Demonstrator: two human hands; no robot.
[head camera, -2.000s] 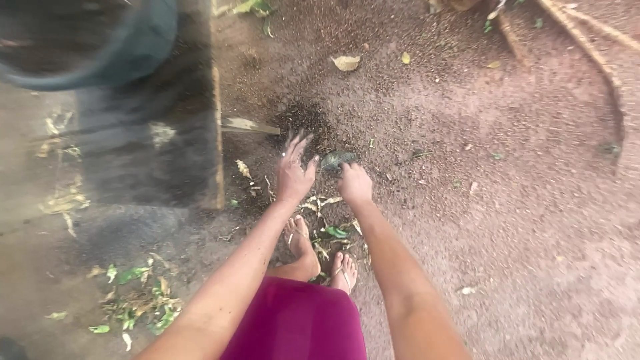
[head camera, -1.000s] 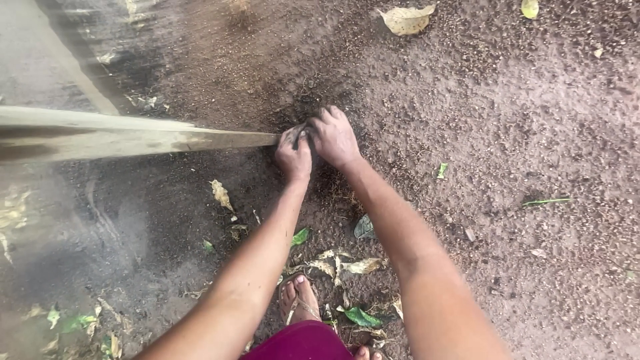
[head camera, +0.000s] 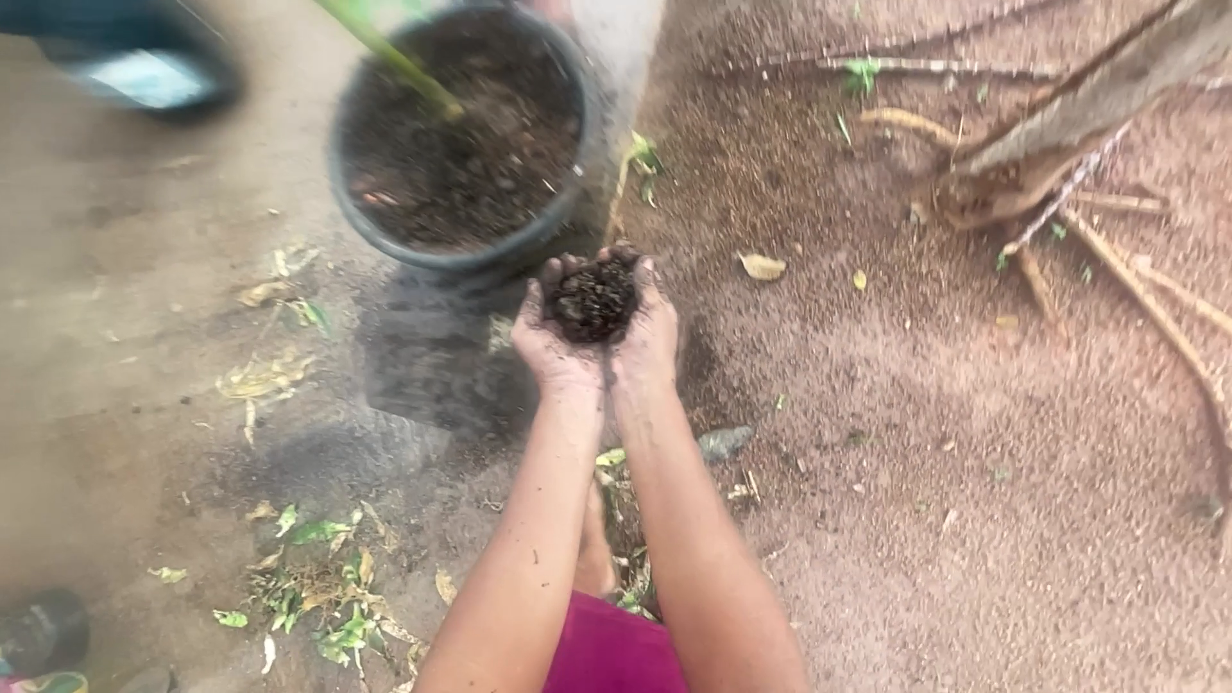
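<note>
Cupped side by side, my left hand (head camera: 551, 351) and my right hand (head camera: 653, 337) hold a heap of dark soil (head camera: 594, 300) between them. Soil clings to the fingers of both. Just beyond them, up and to the left, stands a round dark plant pot (head camera: 462, 260) filled with dark soil, and a green plant stem (head camera: 409, 67) rises out of it. The fingertips are close to the pot's near rim; whether they touch it I cannot tell.
A tree trunk (head camera: 1078, 120) with exposed roots (head camera: 1145, 298) stands at the upper right. Dry and green leaves (head camera: 322, 587) lie at the lower left. A grey stone-like piece (head camera: 725, 443) is beside my right forearm. A blurred dark object (head camera: 144, 72) is at the upper left.
My hands were down at the ground one second ago; now they are cupped together with soil in them, near the pot. The view has shifted, bringing the pot in.
</note>
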